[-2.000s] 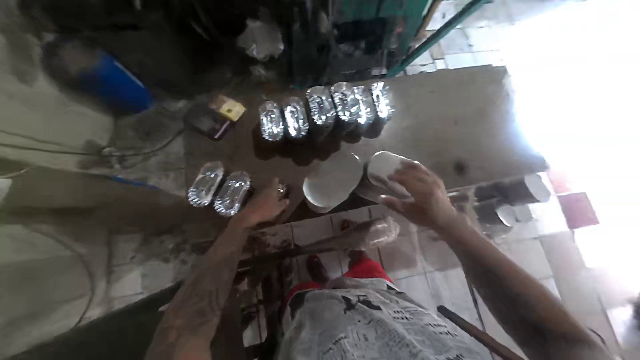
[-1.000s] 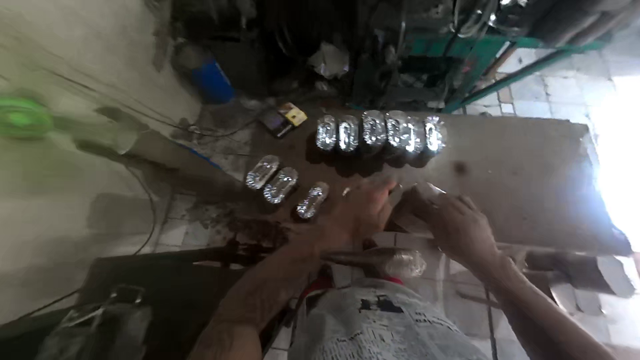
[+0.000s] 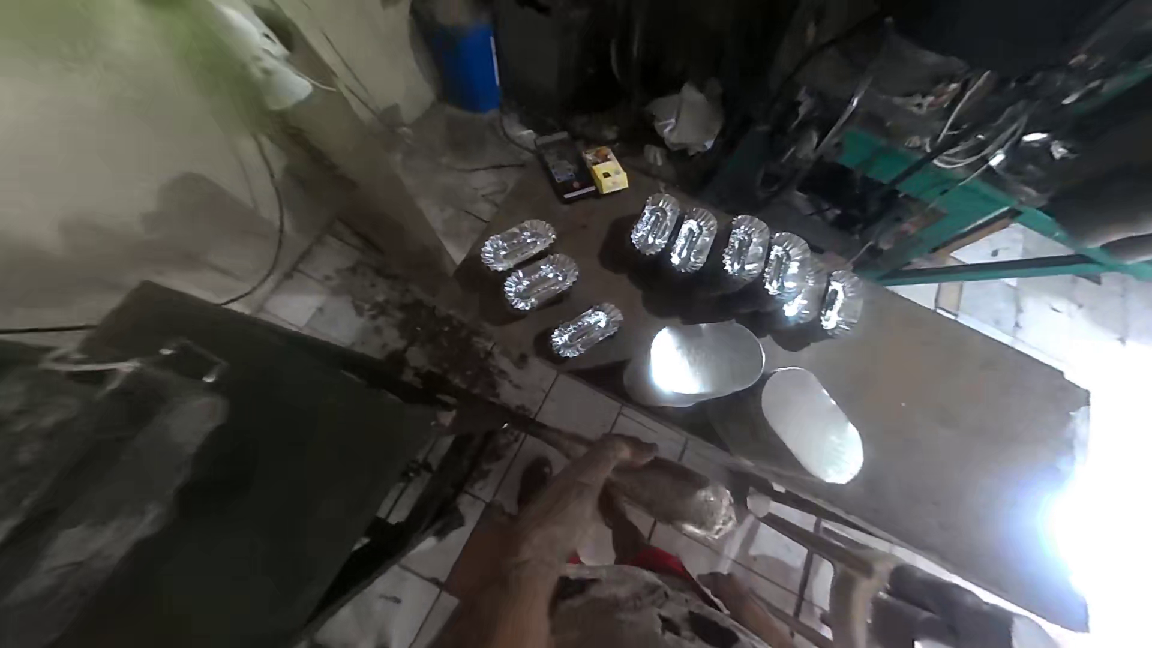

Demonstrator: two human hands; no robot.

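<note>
My left hand is over the near end of a long, dark-handled tool with a shiny, apparently wrapped tip, below the table's near edge; whether it grips the tool is unclear. A blurred skin-toned shape at the bottom, right of the shorts, may be my right hand, but its fingers cannot be made out. On the table stand two stacks of flat silvery oval sheets, a left one and a right one. Fluted oval foil molds form a back row; three more lie at the left, one nearest the stacks.
A phone and a small yellow box lie at the table's far left corner. Beyond are a blue container and a green metal frame. A dark panel is at left. Dark cylindrical items sit low right.
Both hands have left the tabletop; the left is now below its edge. The third mold at left, absent two seconds ago, stands there since one second ago. The view has turned.
</note>
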